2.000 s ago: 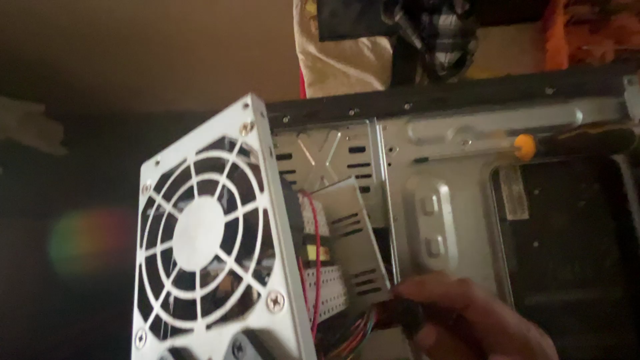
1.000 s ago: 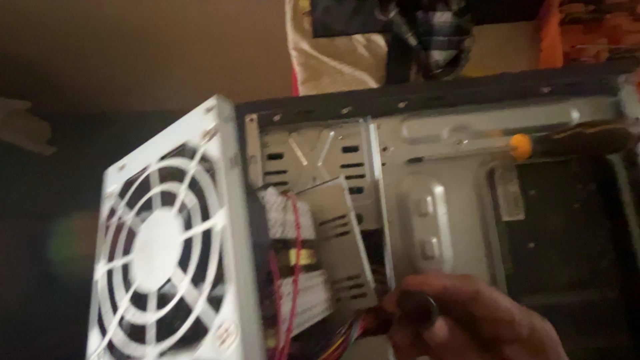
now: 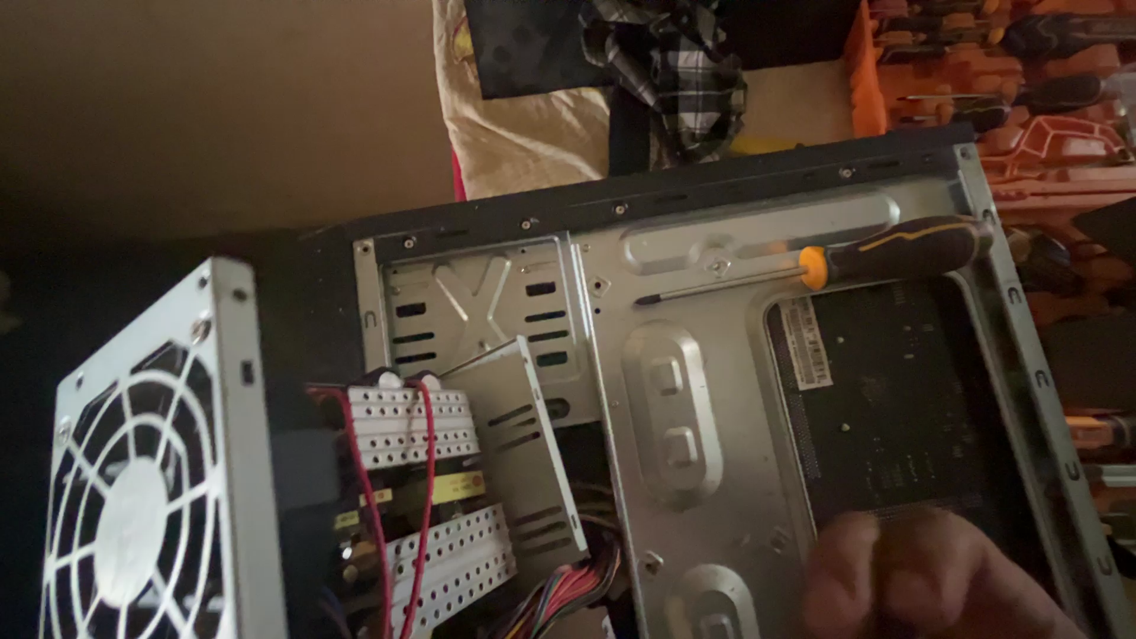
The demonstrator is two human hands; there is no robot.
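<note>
An opened computer power supply, its white metal housing fitted with a round fan grille, stands tilted at the left. Perforated heat sinks and red wires show inside it. A bundle of coloured cables leaves its lower right. My right hand hovers blurred over the computer case's metal panel, fingers curled; whether it holds anything is unclear. Across the panel's upper part lies a screwdriver with a black and orange handle. My left hand is out of view.
The dark edge of the case runs along the back. Behind it are a cream cloth and a checked black-and-white cloth. An orange tool tray with several tools is at the right. A circuit board shows through the panel's cutout.
My right hand has moved right, away from the cable bundle, where it was holding a dark cable end. The power supply has turned, its grille now seen more obliquely. The view has shifted.
</note>
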